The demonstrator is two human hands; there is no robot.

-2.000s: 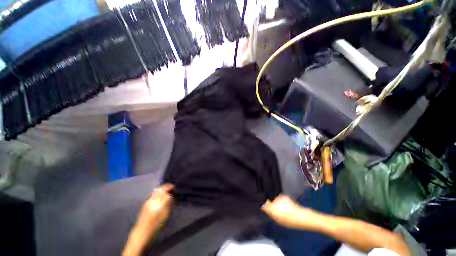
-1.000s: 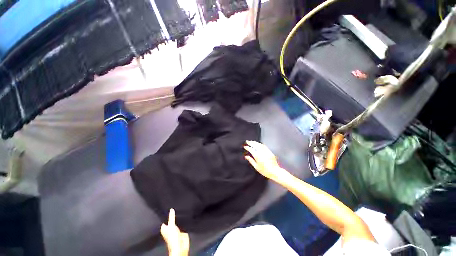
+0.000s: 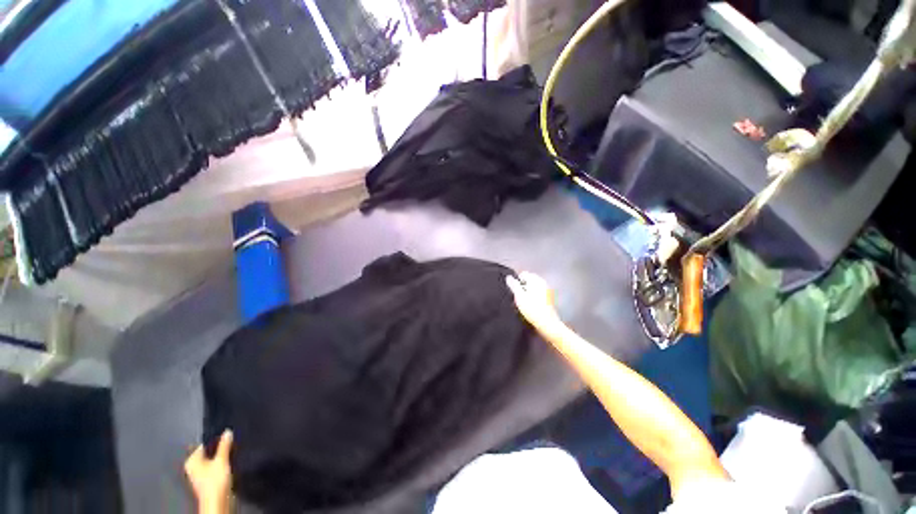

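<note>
A black garment (image 3: 352, 371) lies spread over the grey padded ironing surface (image 3: 151, 402). My left hand (image 3: 212, 472) grips its left edge near the bottom of the picture. My right hand (image 3: 530, 299) holds its upper right corner between thumb and fingers. The steam iron (image 3: 663, 291), with an orange-brown handle, stands at the right end of the table, apart from my hands. A crumpled black garment pile (image 3: 467, 146) lies behind the spread garment.
A blue block (image 3: 259, 271) with a pale tie stands behind the table's left part. A yellow hose (image 3: 548, 110) and a cloth-wrapped steam hose (image 3: 804, 161) run to the iron. A grey box-like stand (image 3: 693, 151) and green plastic bag (image 3: 804, 331) are at right. Black garments (image 3: 151, 131) hang upper left.
The garment has been drawn left and spread wider, separate from the pile behind. My left hand has moved left and now grips its edge. My right hand has moved onto its upper right corner.
</note>
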